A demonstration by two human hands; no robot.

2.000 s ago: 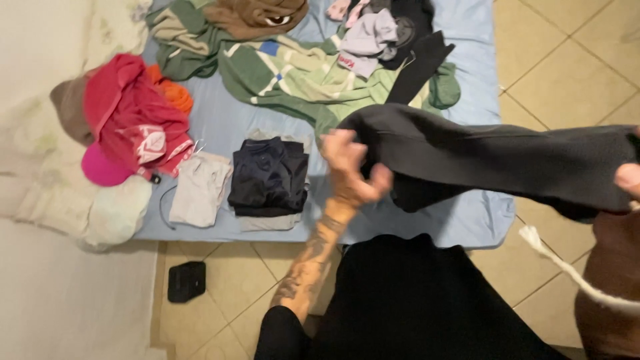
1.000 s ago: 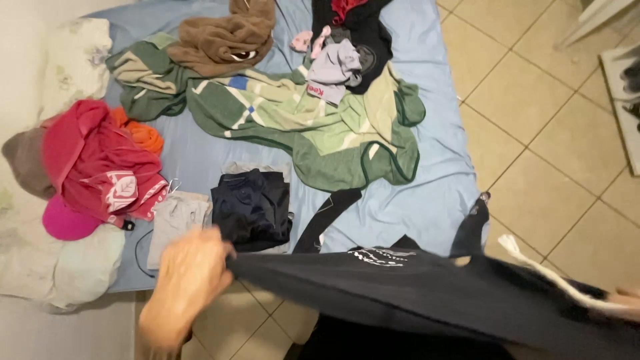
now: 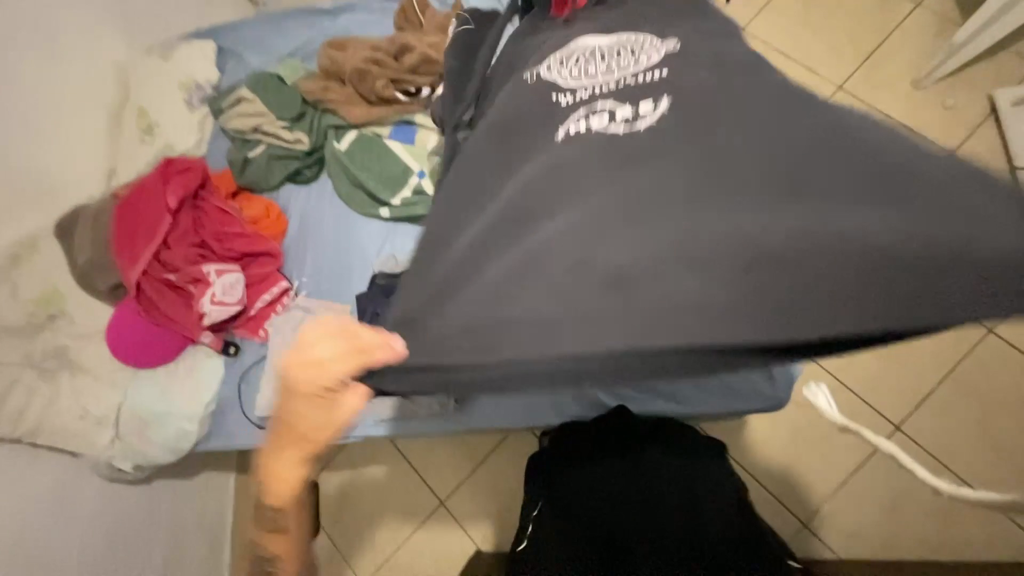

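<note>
A dark grey printed T-shirt is spread in the air over the bed, its hem stretched toward me. My left hand pinches the hem's left corner between thumb and fingers. The shirt runs out of frame at the right edge, and my right hand is not in view. Behind the shirt, a folded navy garment is mostly covered. A light grey folded garment lies partly behind my left hand.
On the blue bed sheet lie a red garment, a magenta cap, green patterned cloth and brown fabric. A white cord hangs at the right above the tiled floor.
The dark shirt, drawn out as a narrow band one second ago, is now opened wide with its print facing up. It now hides much of the green patterned cloth.
</note>
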